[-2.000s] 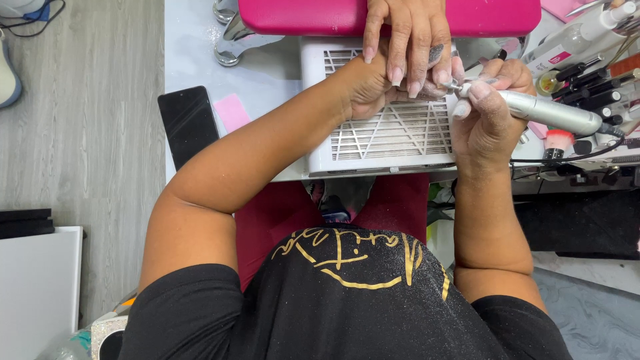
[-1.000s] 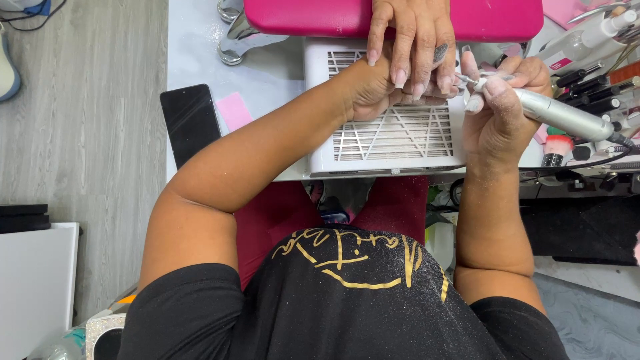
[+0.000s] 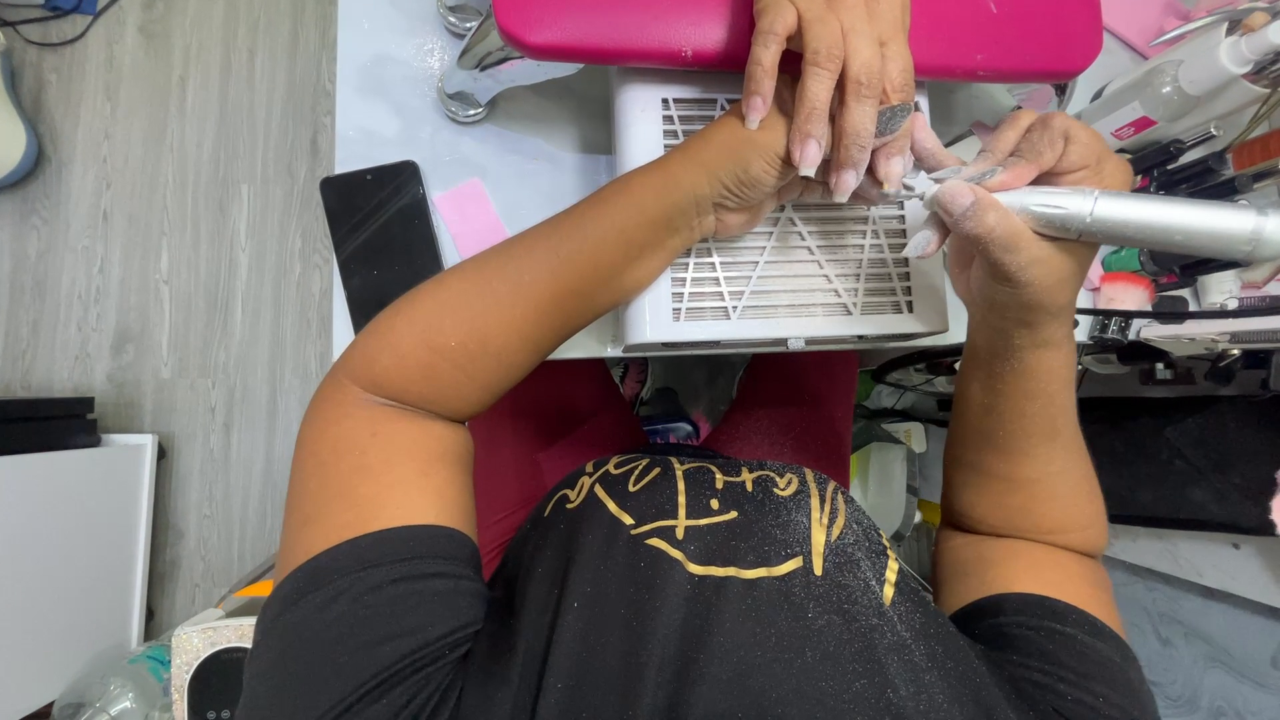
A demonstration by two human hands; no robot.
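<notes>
My right hand [image 3: 1030, 210] is closed around a silver electric nail drill [image 3: 1130, 218], its bit pointing left at a fingertip of another person's hand [image 3: 845, 90]. That hand reaches down from the pink armrest, palm down, with long pale nails, one of them silver and glittery. Beneath its fingers, my left hand [image 3: 755, 175] holds the person's fingers from below; my own fingertips are mostly hidden there. Both hands are over a white nail dust collector [image 3: 930, 315] with a slatted grille.
A padded pink armrest [image 3: 640, 30] on chrome legs [image 3: 485, 65] spans the table's far side. A black phone [image 3: 382, 235] and a pink sheet [image 3: 470, 217] lie left of the collector. Bottles [image 3: 1150, 100], polishes and a brush with red-and-pink bristles [image 3: 1125, 292] crowd the right. A black cable runs there.
My right hand with the drill pulled slightly back from the nail a second ago and is now close to it again, the drill lying nearer to level. My left hand has stayed in place.
</notes>
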